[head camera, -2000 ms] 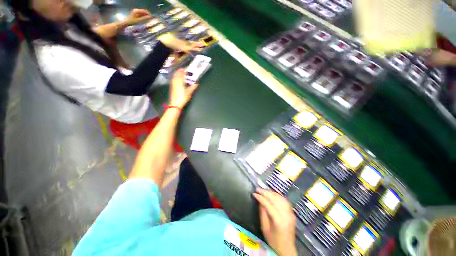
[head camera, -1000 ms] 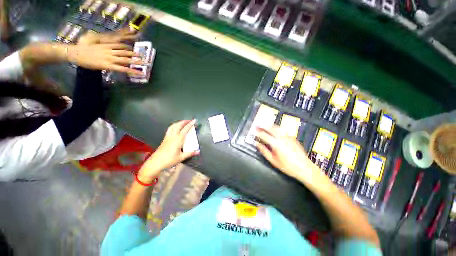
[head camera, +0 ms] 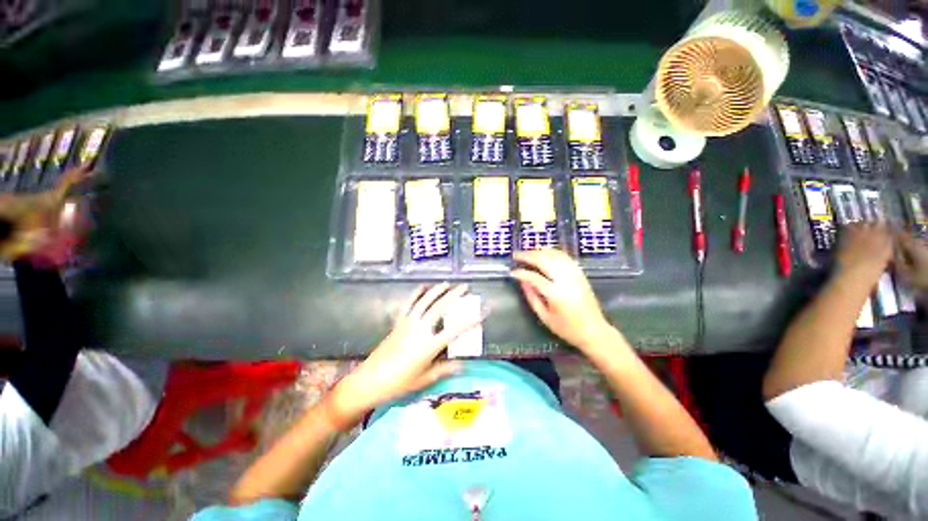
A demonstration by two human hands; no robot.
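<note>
A clear blister tray (head camera: 344,229) lies on the bench with two rows of yellow-bordered keypad phones (head camera: 493,216), screens lit white. The front row's leftmost pocket holds a plain white piece (head camera: 375,222). My left hand (head camera: 417,341) is at the bench's front edge, fingers and thumb around a white rectangle (head camera: 466,331), partly covered. Whether a second rectangle lies under it cannot be told. My right hand (head camera: 560,295) is open and looks empty, its fingertips at the tray's front edge below the fourth front phone.
Red sticks (head camera: 697,214) and a dark cord lie right of the tray. A cream fan (head camera: 712,87) stands behind them. A tray of white-backed phones (head camera: 254,31) is on the green belt. People's arms work at trays on the left and right (head camera: 814,346).
The view has turned right, bringing the tray to the centre. My right hand has moved off the tray's left end. My left hand is now closer to the tray; only one white rectangle shows.
</note>
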